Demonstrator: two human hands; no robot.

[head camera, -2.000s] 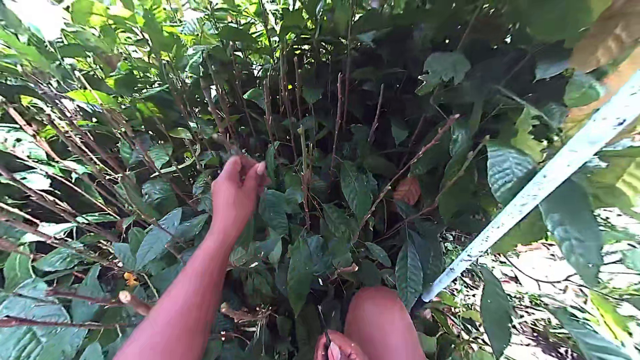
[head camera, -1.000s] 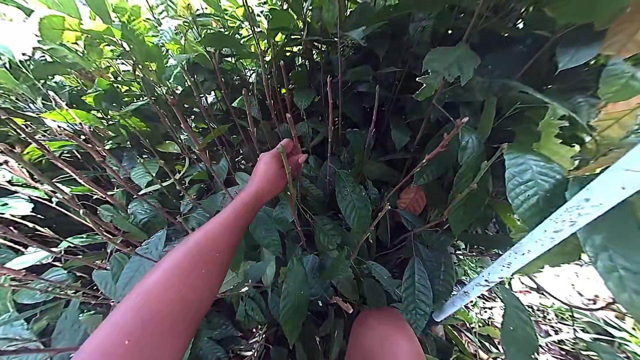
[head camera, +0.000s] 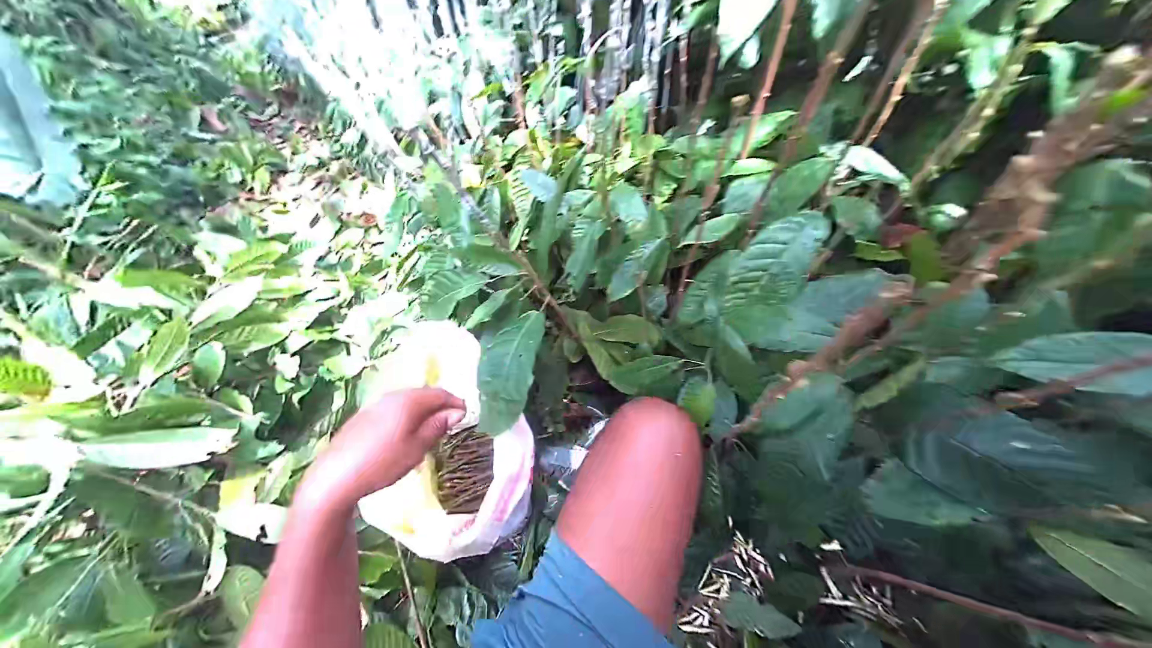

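Note:
My left hand (head camera: 396, 436) is over the mouth of an open white plastic sack (head camera: 511, 490) with yellow and pink marks. Its fingers are bent in near the sack's upper rim; whether they pinch the rim or something small is not clear. Inside the sack lies a bundle of thin brown sticks or stems (head camera: 465, 472). The sack stands among leaves, left of my bare knee (head camera: 643, 450). My right hand is out of view.
Leafy shrubs with upright brown stems (head camera: 765, 99) rise ahead and to the right. A thick knobbly branch (head camera: 1021, 202) crosses the right side. Short cut pieces of stem (head camera: 733, 576) lie on the ground right of my knee. Cut leaves (head camera: 225, 306) cover the ground at left.
The view has swung far to the left. My left hand has gone from a stem in the shrub to the sack's mouth. The right hand, partly seen two seconds ago, is out of view.

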